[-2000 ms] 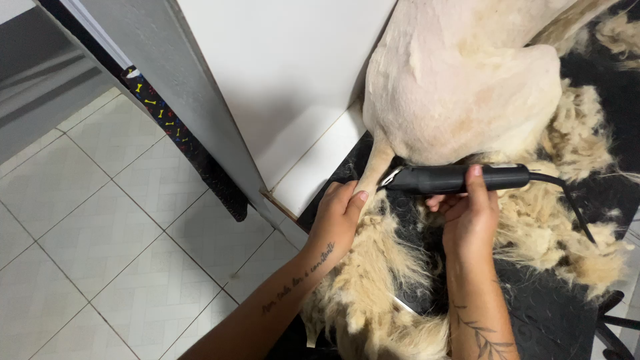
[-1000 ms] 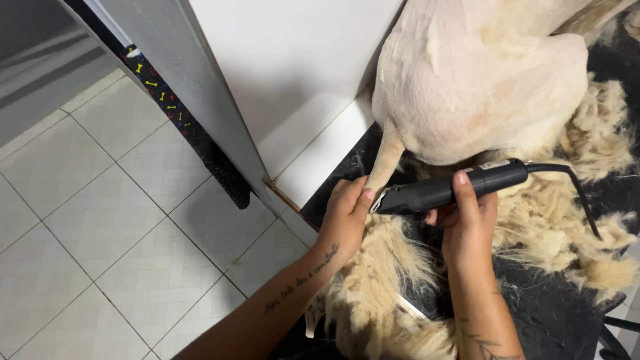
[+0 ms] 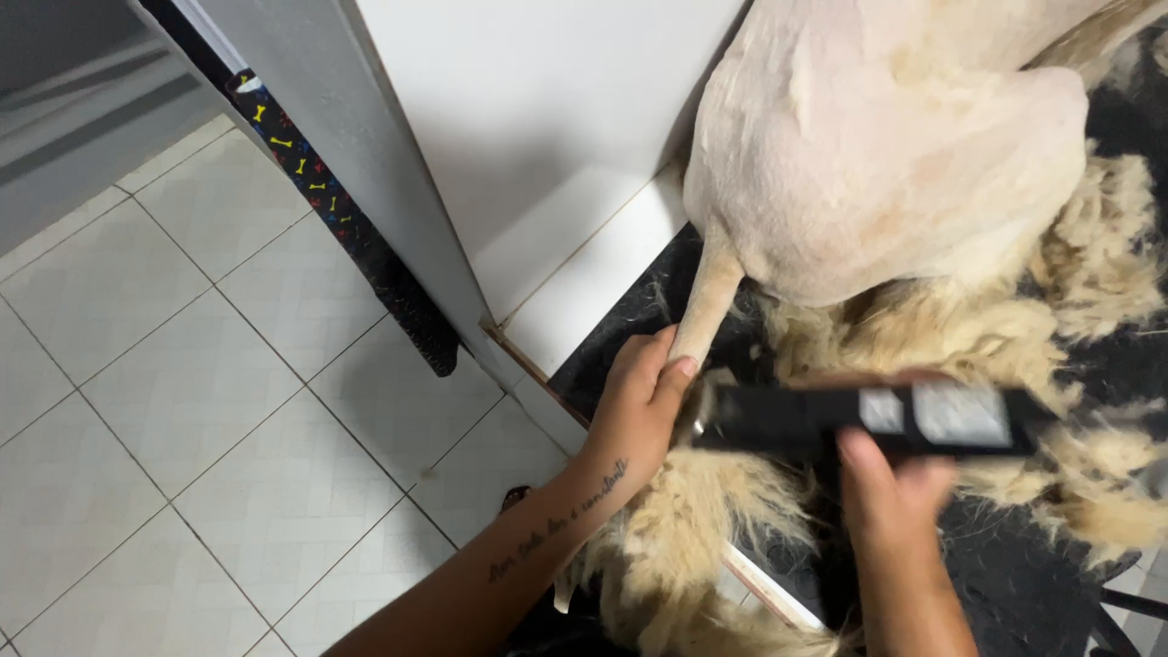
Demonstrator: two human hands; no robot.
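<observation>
A dog's leg (image 3: pixel 712 292), shorn short, runs down from its pale, closely clipped body (image 3: pixel 876 155); the head is out of view. My left hand (image 3: pixel 639 401) grips the lower leg, with long cream fur hanging beneath. My right hand (image 3: pixel 899 493) is closed around black electric clippers (image 3: pixel 821 420), blurred by motion, with a labelled side showing. The blade end lies close to the fingers of my left hand, and whether it touches the fur cannot be told.
Clumps of cut cream fur (image 3: pixel 958 338) cover much of the black table surface (image 3: pixel 1013 566). A white panel (image 3: pixel 566 119) stands beside the dog. Left of it are a grey post, a black bone-patterned strap or cover (image 3: pixel 319 192) and the tiled floor (image 3: pixel 219 392).
The clippers have turned in my right hand, so a labelled side now faces the camera. My left hand still holds the leg. Between the two earlier frames, the blade went lower along the leg.
</observation>
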